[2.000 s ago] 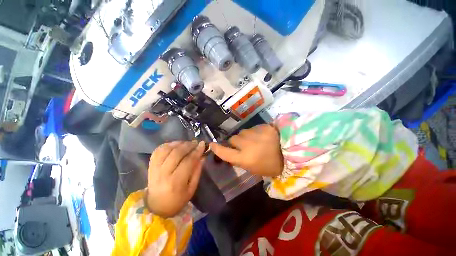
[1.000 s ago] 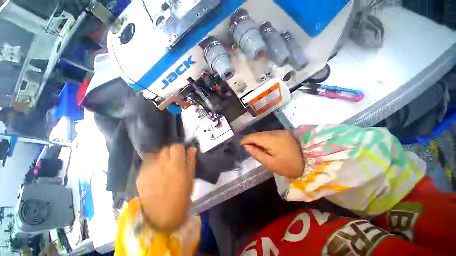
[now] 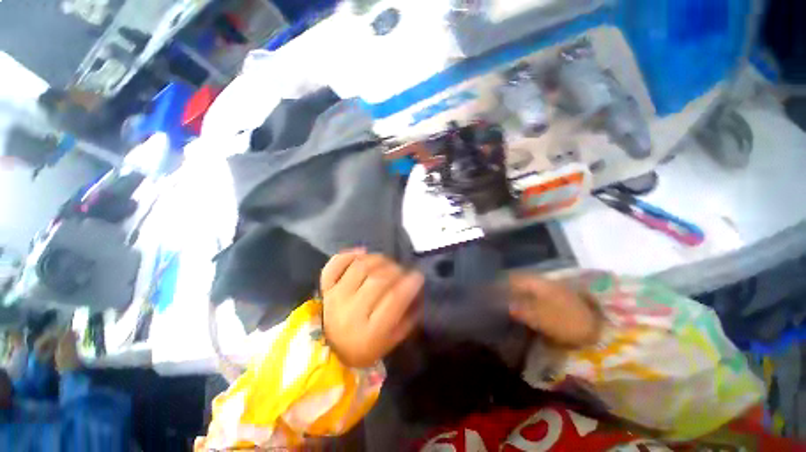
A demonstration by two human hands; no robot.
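The overlock machine (image 3: 566, 115) is blurred, with its bare needle plate at the front. Dark grey cloth (image 3: 318, 199) lies in folds left of the needle plate. A dark cloth piece (image 3: 468, 287) spans between my hands, in front of the machine. My left hand (image 3: 369, 307) has curled fingers closed on the left edge of this piece. My right hand (image 3: 558, 309) is blurred at its right edge; its grip is unclear. Printed sleeve guards cover both forearms.
Pink-blue tool (image 3: 669, 223) and a dark round-ended object lie right of the machine on the white table (image 3: 619, 243). Blue and red containers stand at the upper left. A person's hand (image 3: 66, 351) and blue clothing show at the lower left.
The view has shifted, placing the machine farther right. My left hand has moved right. The dark cloth piece now stretches between my hands, away from the presser foot.
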